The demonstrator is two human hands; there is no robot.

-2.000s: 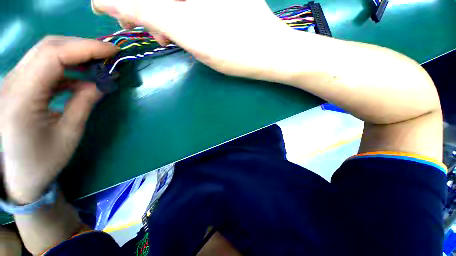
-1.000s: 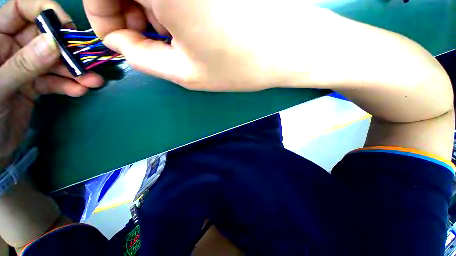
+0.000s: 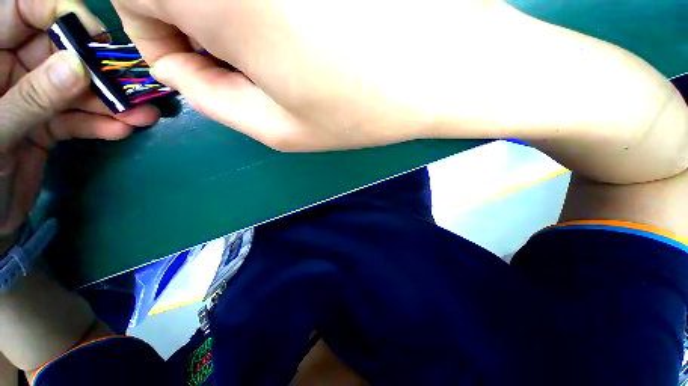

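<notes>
A black connector housing with a white strip along one face is held upright and slightly tilted at the upper left. My left hand grips it between thumb and fingers and is partly cut off by the left edge. Multicoloured wires in blue, orange, yellow, white and pink leave the housing's right side. My right hand is closed around these wires close to the housing, thumb and fingers bent over them. The wires' far part is hidden behind my right hand, which is cut off by the top edge.
The green table top lies under both hands, its near edge slanting up to the right. Below the edge are my dark uniform, a clear and blue plastic item at lower left, and the pale floor with a yellow line.
Since two seconds ago the housing has come up and left and turned its white-striped face into view. My right hand has moved left onto the wires. The other connector at upper right has left view.
</notes>
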